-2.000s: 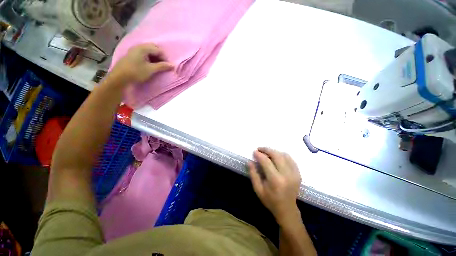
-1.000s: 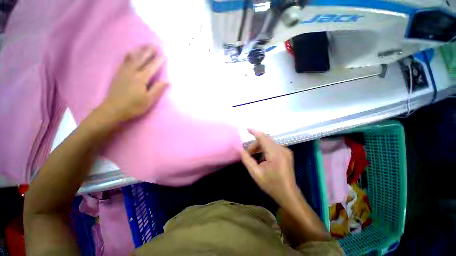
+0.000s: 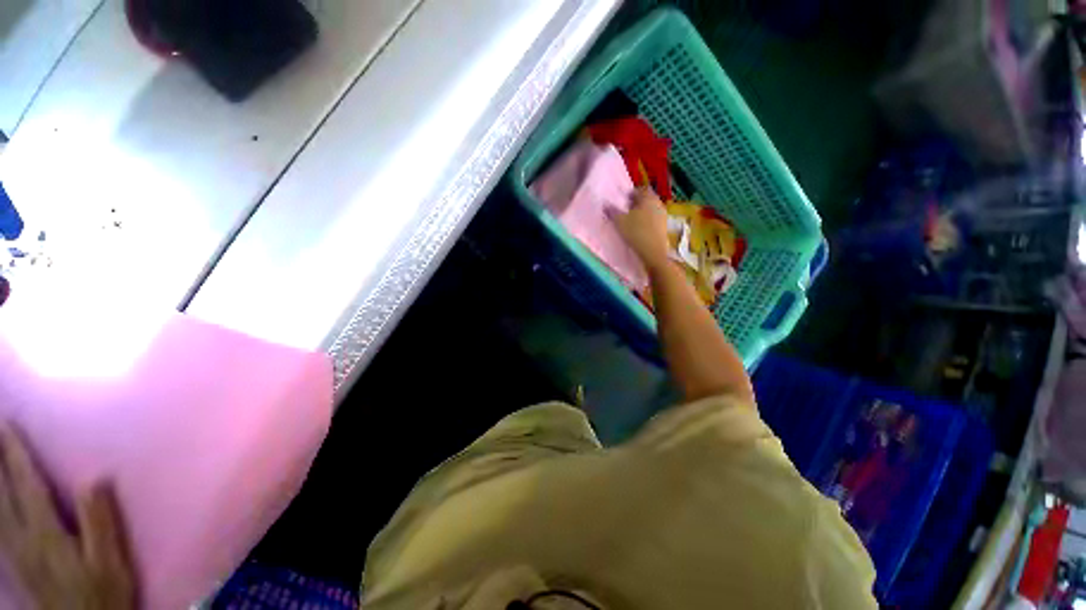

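Observation:
A pink garment panel (image 3: 226,429) lies on the white machine table (image 3: 322,179) at the lower left, its rounded end at the front edge. My left hand (image 3: 66,524) rests on it with fingers apart, partly cut off by the left edge. My right hand (image 3: 643,226) is inside the green basket (image 3: 738,155), its fingers at a light pink piece (image 3: 590,197). Whether the fingers grip that piece is too small to tell.
Red cloth (image 3: 635,145) and yellow patterned scraps (image 3: 709,244) lie in the green basket. A black pad (image 3: 256,48) is on the table. A blue container (image 3: 881,453) stands at the right. A blue basket (image 3: 286,590) shows below the table edge.
The view has swung to the right. My right hand has left the panel's edge and reached into the green basket. My left hand stays on the pink panel, which was drawn off the stack earlier.

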